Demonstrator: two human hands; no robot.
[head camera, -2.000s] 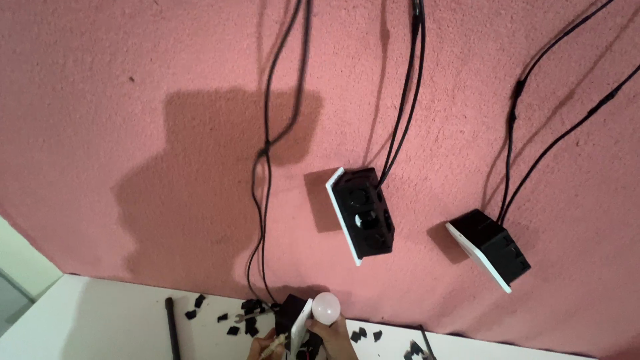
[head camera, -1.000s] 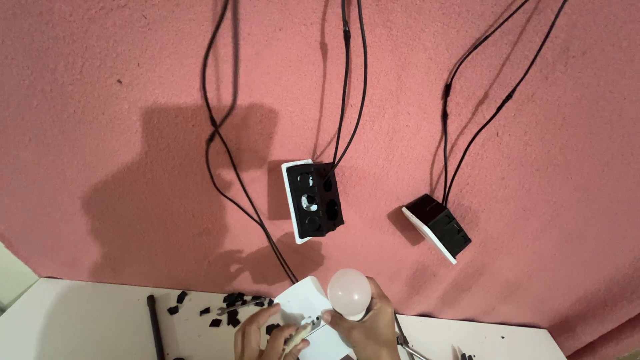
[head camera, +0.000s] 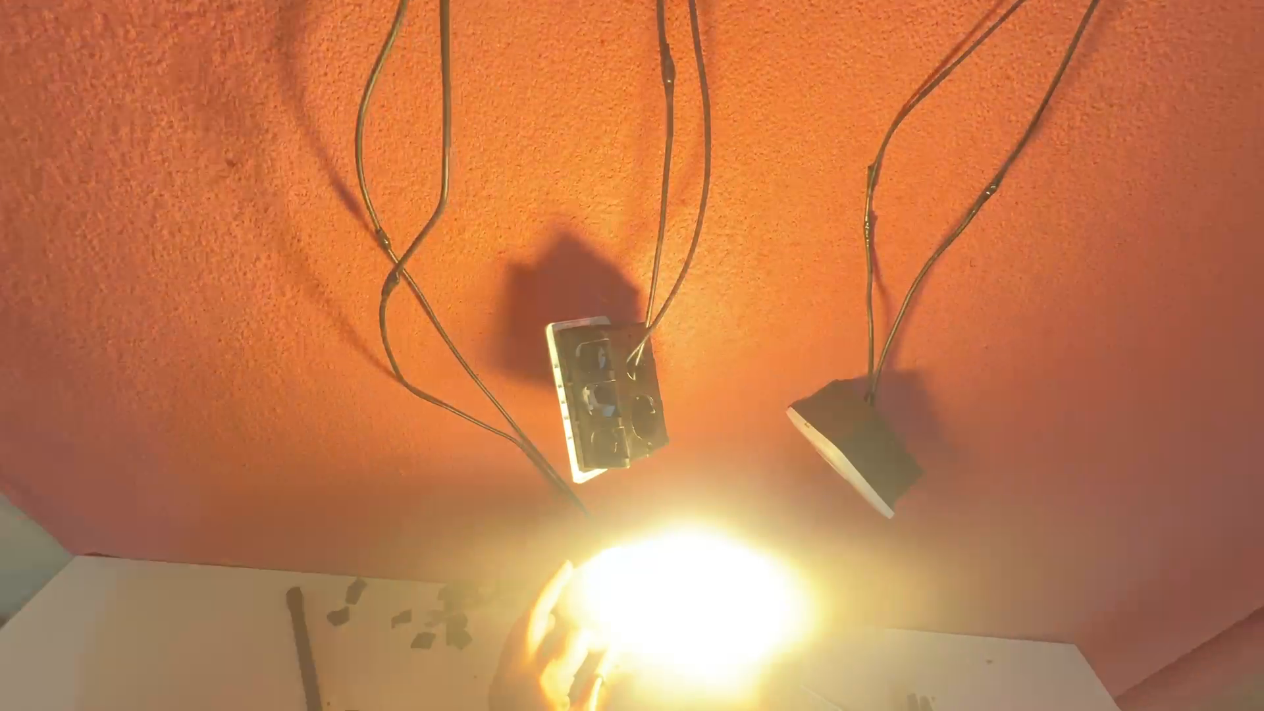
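A light bulb (head camera: 691, 602) glows at the bottom centre, and its glare washes out what surrounds it. My left hand (head camera: 548, 642) is at the glare's left edge with curled fingers; whether they grip anything is lost in the light. My right hand cannot be made out. Two black wires (head camera: 464, 370) run down from the upper left and vanish into the glare. Above the bulb, a black electrical box with a white faceplate (head camera: 612, 395) hangs from two wires. A second such box (head camera: 859, 444) hangs tilted to the right.
Behind is a rough painted wall (head camera: 247, 346), lit orange. Along the bottom runs a white tabletop (head camera: 178, 632) with a dark rod (head camera: 304, 647) and several black scraps (head camera: 425, 632) at the left. A few dark bits (head camera: 918, 701) lie at the lower right.
The bulb, unlit in both earlier frames, now shines brightly. The white faceplate and my right hand, visible beside it one second ago, are lost in the glare.
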